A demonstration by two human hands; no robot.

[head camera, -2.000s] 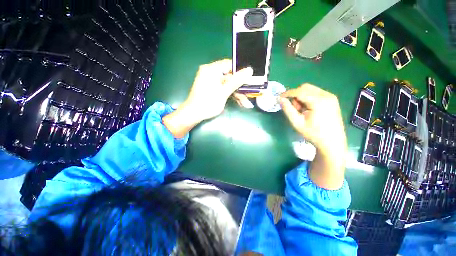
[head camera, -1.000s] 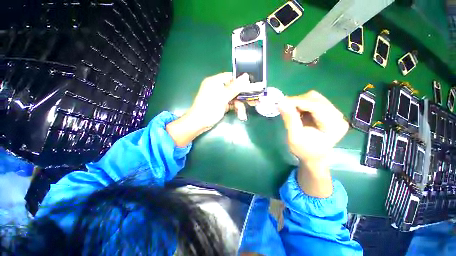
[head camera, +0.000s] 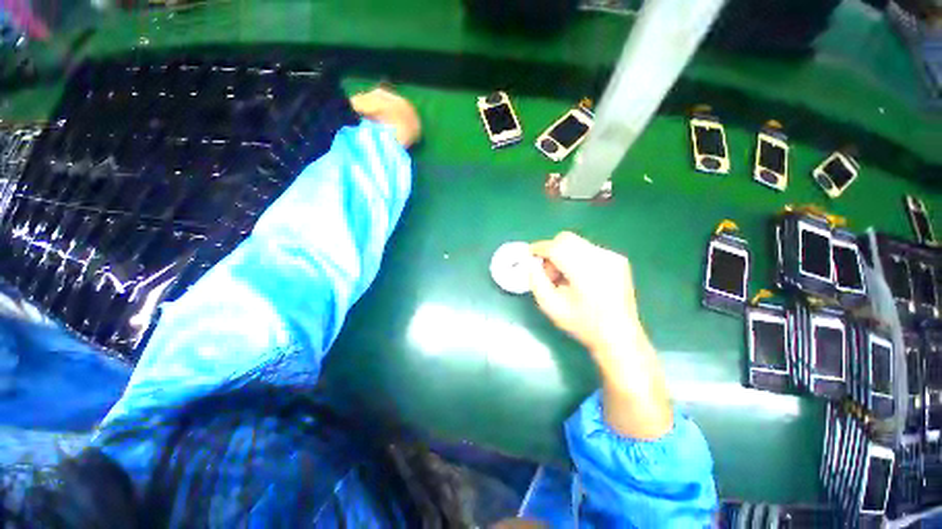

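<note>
My right hand is over the green mat with its fingertips pinched together at the right edge of a round white pot or disc. Something small may be between the fingertips, but it is too small to tell. My left hand is stretched out to the far side of the mat, beside the far corner of the black trays. Its fingers are partly hidden, so I cannot tell what it holds. A framed module with a dark screen lies right of my left hand, and another framed module lies tilted beside it.
Glossy black blister trays are stacked at left. A pale metal post rises from the green mat. Loose modules lie along the far right. Stacked modules stand in rows at right beside a translucent strip.
My left hand has moved away to the far side and no module shows above the pot now. A framed module lies near the far edge. The view has shifted, with more of the far side showing.
</note>
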